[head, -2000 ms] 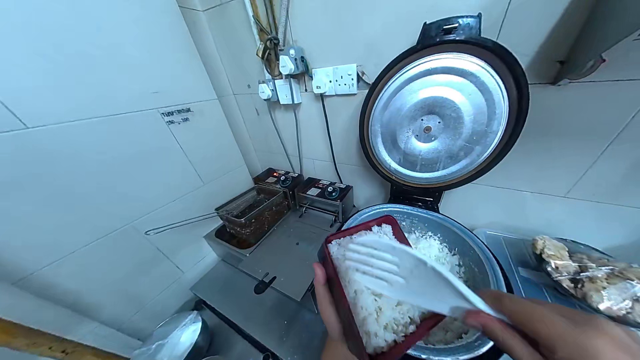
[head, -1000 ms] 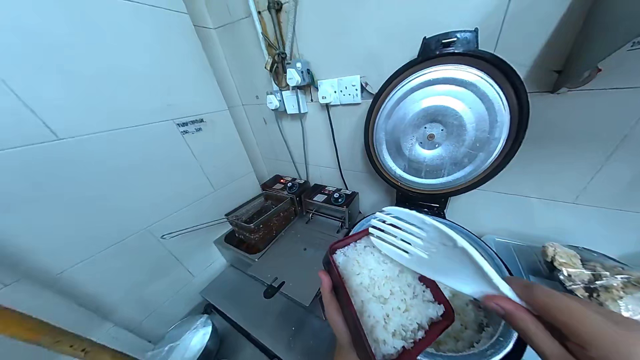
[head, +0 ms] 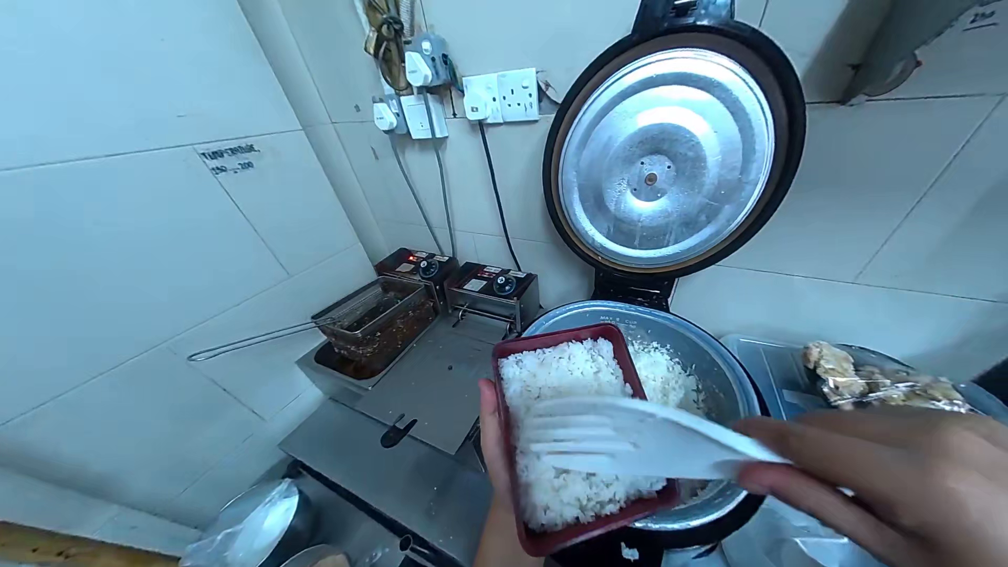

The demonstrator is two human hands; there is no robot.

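My left hand point(head: 496, 457) holds a dark red rectangular box point(head: 551, 542) from its left side. White rice point(head: 563, 374) fills the box, which is tilted over the front left of a rice cooker's inner pot point(head: 732, 378). More rice point(head: 665, 374) lies in the pot. In my right hand point(head: 882, 472) is a white slotted plastic rice paddle point(head: 654, 445), its tines over the rice in the box; whether they touch it I cannot tell. The cooker's round lid point(head: 665, 157) stands raised behind the pot.
To the left stands a double deep fryer point(head: 417, 366) with a wire basket point(head: 370, 315), whose long handle sticks out left. Wrapped food point(head: 874, 378) lies on a tray at the right. Sockets point(head: 500, 96) with plugs and cables are on the wall. A metal pot point(head: 268, 520) sits lower left.
The paddle has moved down from the box's upper edge to across its middle since one second ago. The box stays in my left hand throughout.
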